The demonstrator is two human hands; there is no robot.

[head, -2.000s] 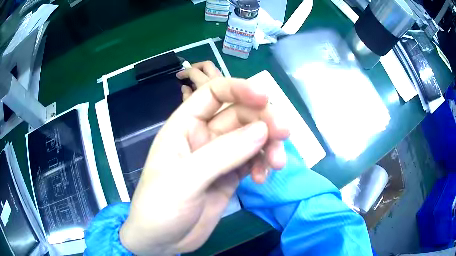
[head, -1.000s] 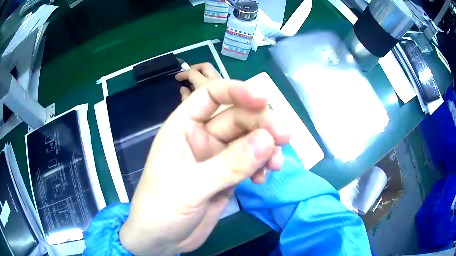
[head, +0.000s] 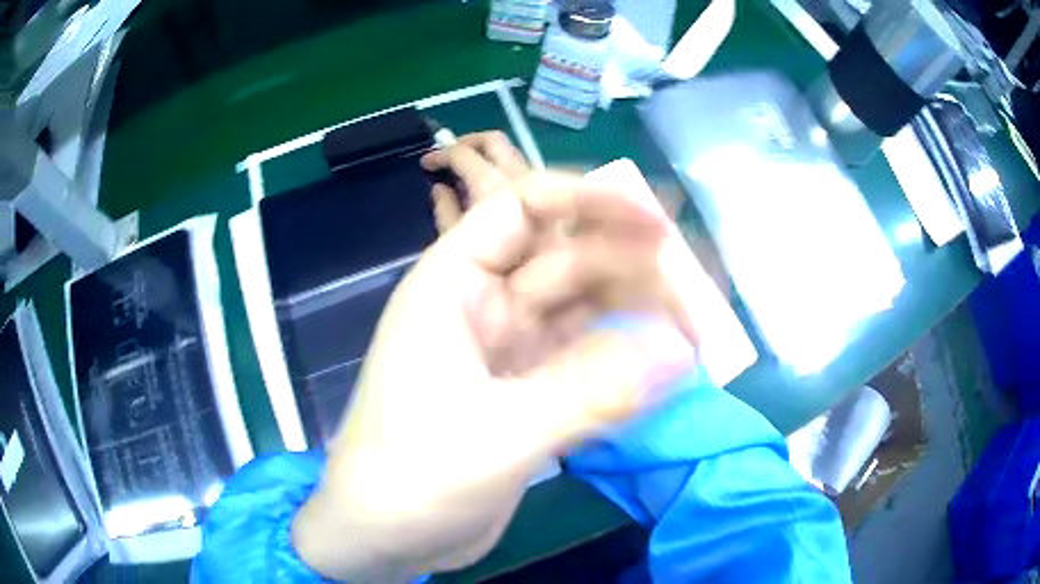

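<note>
A glossy black tablet point(head: 342, 234) lies on a white sheet inside the white-strip frame point(head: 257, 183), below a black stop block point(head: 376, 142). My left hand point(head: 547, 308) is large and blurred in the foreground, over the tablet's right part, with its fingers curled; whether it holds anything cannot be told. My right hand point(head: 479, 165) is behind it, mostly hidden, with its fingers at the tablet's upper right corner. A small white-tipped tool point(head: 444, 137) shows right beside those fingertips; whether they grip it is unclear.
A printed black tablet point(head: 154, 376) lies at left, another point(head: 40, 479) at the far left. To the right are a white card point(head: 730, 342), a glaring film stack point(head: 798, 251) and a metal cylinder point(head: 895, 69). White bottles point(head: 570, 74) stand behind. A cardboard box point(head: 901, 422) is below the bench.
My left hand has shifted right, and its fingers are now blurred. The whole view has shifted slightly, moving the bench things a little to the right. The right fingers remain at the tablet's corner.
</note>
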